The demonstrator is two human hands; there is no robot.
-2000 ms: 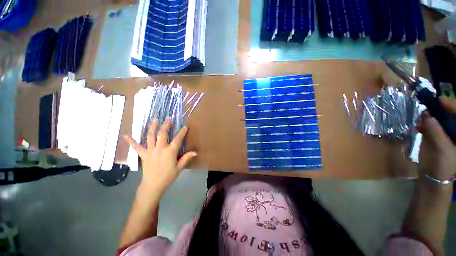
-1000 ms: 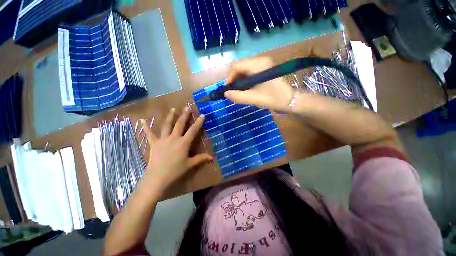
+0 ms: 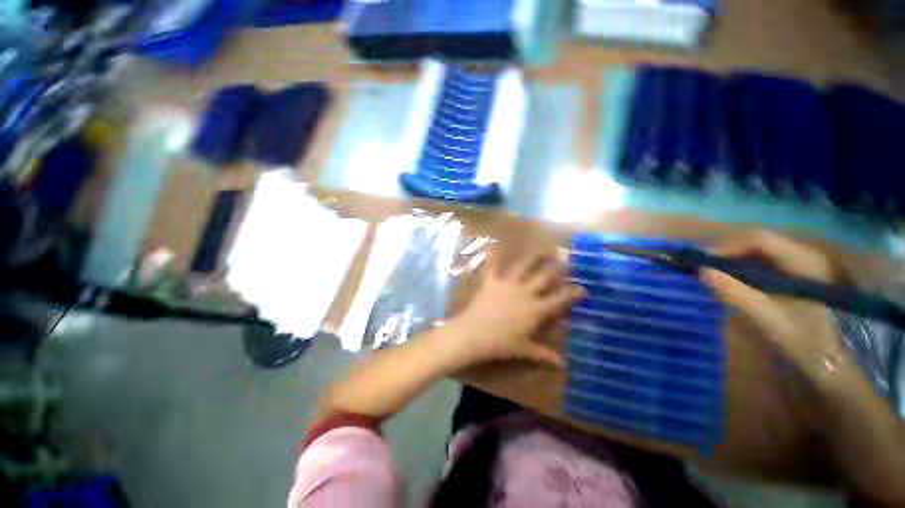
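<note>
The bright blue cell string (image 3: 645, 347) lies on the brown tabletop in front of me, blurred. My right hand (image 3: 769, 273) holds the black soldering iron (image 3: 804, 288) over its far edge, with the tip pointing left across the top of the cells. Whether the tip touches is too blurred to tell. My left hand (image 3: 521, 308) is spread with fingers apart at the left edge of the cell string; whether a fingertip presses on a ribbon there cannot be told. The silver ribbon bundle (image 3: 412, 283) lies on white paper left of my left hand.
White strips (image 3: 288, 258) lie farther left, beside a dark strip (image 3: 215, 231). A finished cell stack (image 3: 458, 129) stands on a mat beyond the ribbons. Dark navy cell stacks (image 3: 675, 129) stand at the back right. More silver ribbon (image 3: 863, 342) shows at the right, partly behind my right arm.
The view has swung left, shifting the table contents rightward. Since the oldest frame, my left hand moved from the ribbon bundle to the cell string, and my right hand brought the iron over it.
</note>
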